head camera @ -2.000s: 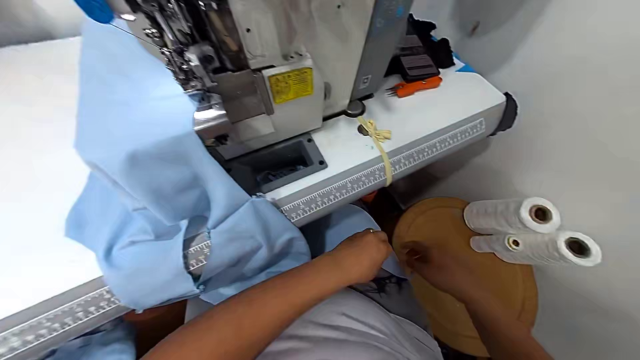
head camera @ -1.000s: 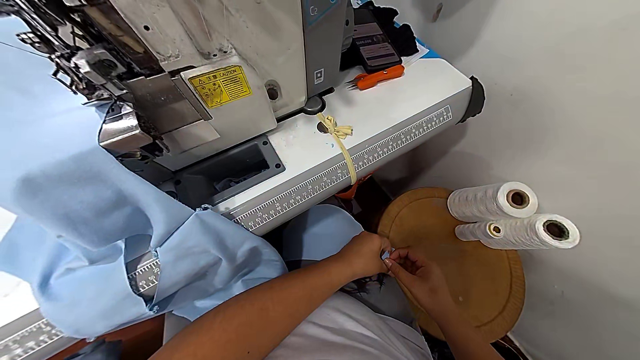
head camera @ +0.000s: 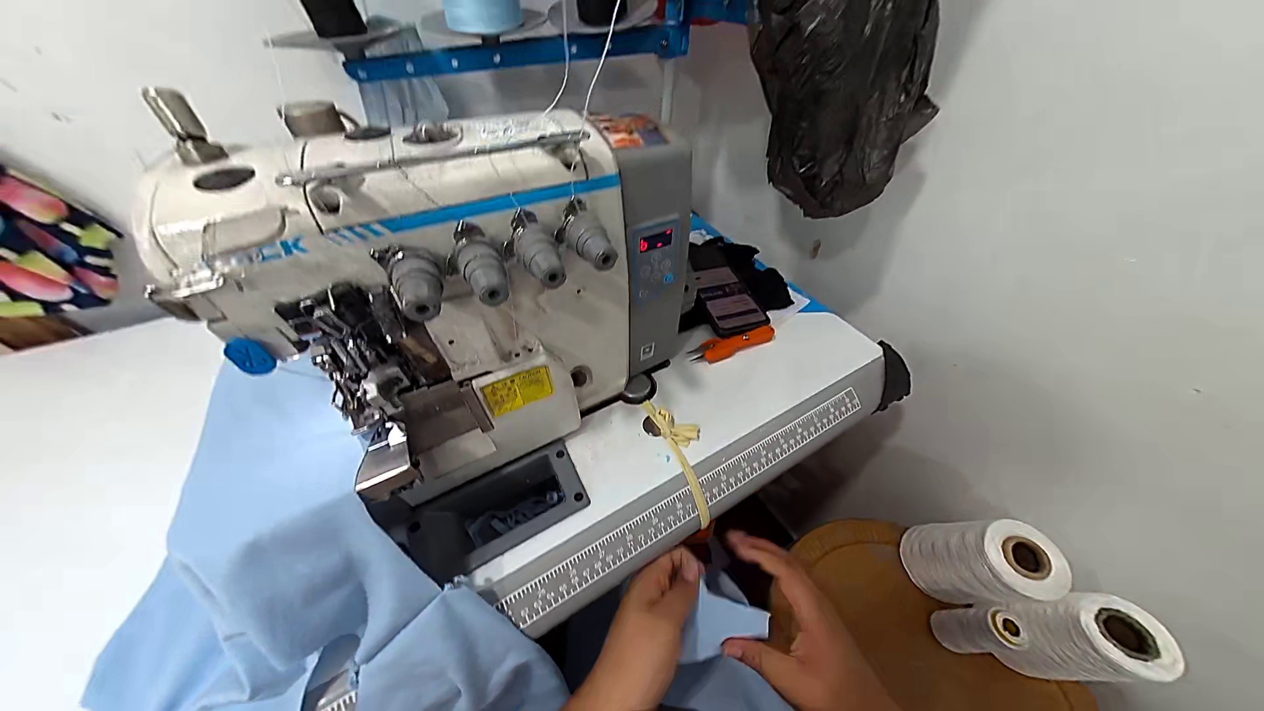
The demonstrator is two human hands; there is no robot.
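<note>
Below the table's front edge my left hand (head camera: 657, 612) pinches a piece of light blue fabric (head camera: 719, 624) between thumb and fingers. To its right my right hand (head camera: 805, 632) has its fingers spread, with the thumb at the fabric's lower right corner; whether it grips is unclear. A larger light blue cloth (head camera: 276, 533) lies over the table's left part and hangs over the ruler-marked edge. Above it stands an overlock sewing machine (head camera: 494, 336), its presser area at the cloth's upper end. A yellow elastic band (head camera: 691, 479) is looped at the table edge.
White thread cones (head camera: 963, 563) lie on a round brown stool (head camera: 869, 592) at the lower right. Orange thread snips (head camera: 739, 344) and a phone (head camera: 733, 301) are on the table beside the machine. A black plastic bag (head camera: 844, 109) hangs by the wall. A thread rack (head camera: 523, 51) stands behind.
My hands were close together at a small bit of fabric; now they are apart, with a fabric piece showing between them, and my right fingers have spread. The view has tilted up.
</note>
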